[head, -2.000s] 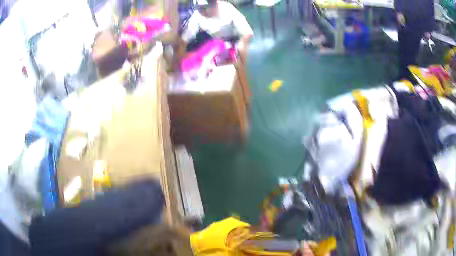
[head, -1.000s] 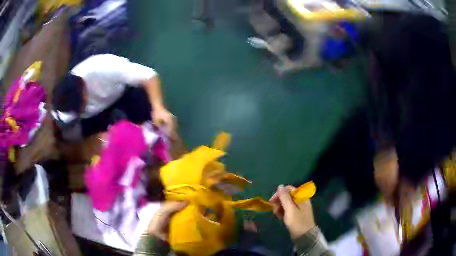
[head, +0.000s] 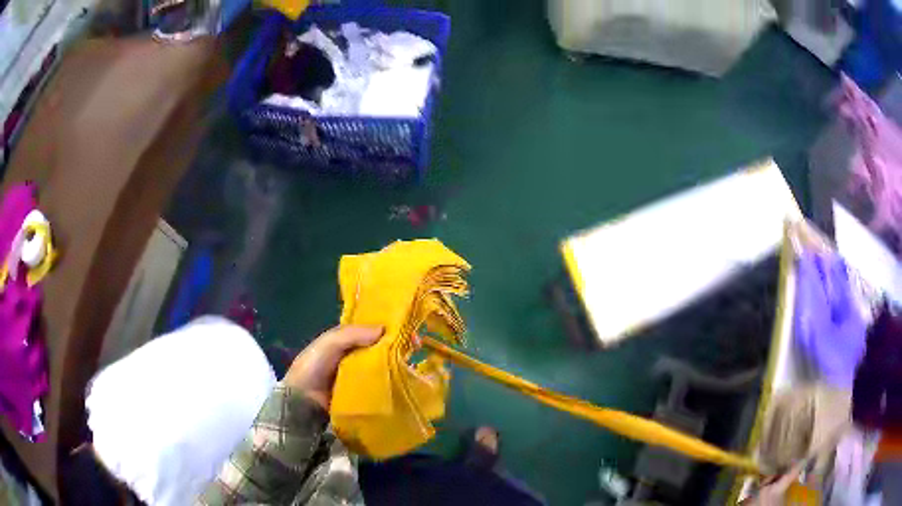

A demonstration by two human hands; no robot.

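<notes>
A thick bundle of mustard cut pieces (head: 381,371) is in the lower middle, its layers fanned on the right side. My left hand (head: 331,364) grips it from the left, thumb on top. A long narrow mustard strip (head: 584,407) runs taut from the bundle to the lower right. My right hand (head: 789,490) is at the lower right edge at the strip's far end, partly cut off and blurred; its fingers close on the strip.
A blue crate (head: 336,138) with white and dark pieces stands on the green floor. A white bench top (head: 682,252) is at right, beside a table with purple cloth (head: 829,316). A brown table (head: 119,128) with magenta cloth (head: 20,346) and a white rounded thing (head: 178,405) are left.
The view has swung away from the seated person to the crate and bench. My right hand has moved far right and down, and the strip between my hands is now long and stretched.
</notes>
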